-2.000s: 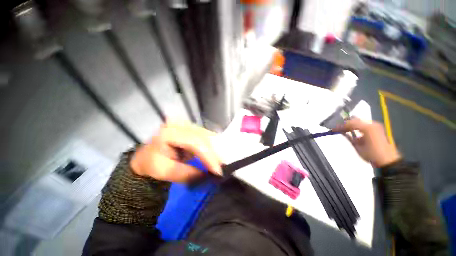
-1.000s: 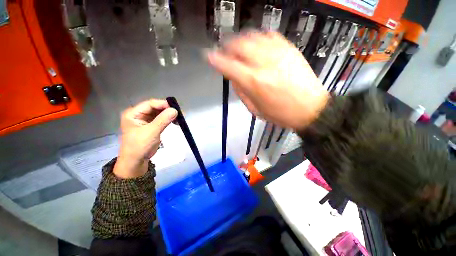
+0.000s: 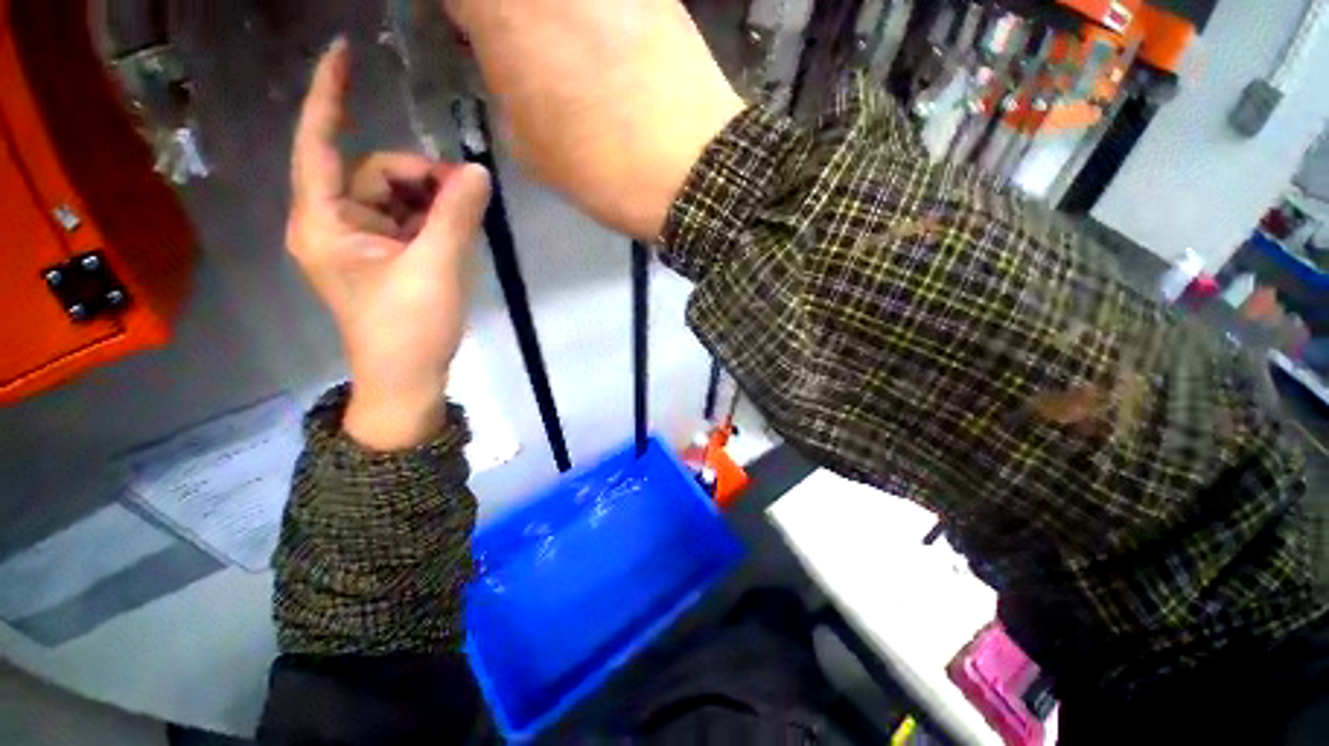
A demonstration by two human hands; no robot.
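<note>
A long black strip (image 3: 522, 321) hangs almost straight down, its lower end above the blue bin. Its upper end is at a silvery hanging clamp (image 3: 468, 126). My left hand (image 3: 382, 241) is beside that end, thumb and curled fingers pinched at the strip's edge, index finger pointing up. My right hand (image 3: 561, 88) reaches up in front of the clamp row; its fingers are cut off by the top edge, so its grip cannot be told. A second black strip (image 3: 640, 350) hangs to the right, its top hidden behind my right wrist.
The blue bin (image 3: 605, 583) is below the strips. A white table (image 3: 860, 561) with a pink block (image 3: 1003, 678) stands at the lower right, partly behind my right sleeve. An orange machine panel (image 3: 66, 190) is at left. More clamps (image 3: 947, 73) run off to the upper right.
The strip and my left hand have moved up to the clamp. My right hand has moved left and up, partly out of the picture, from the neighbouring strip.
</note>
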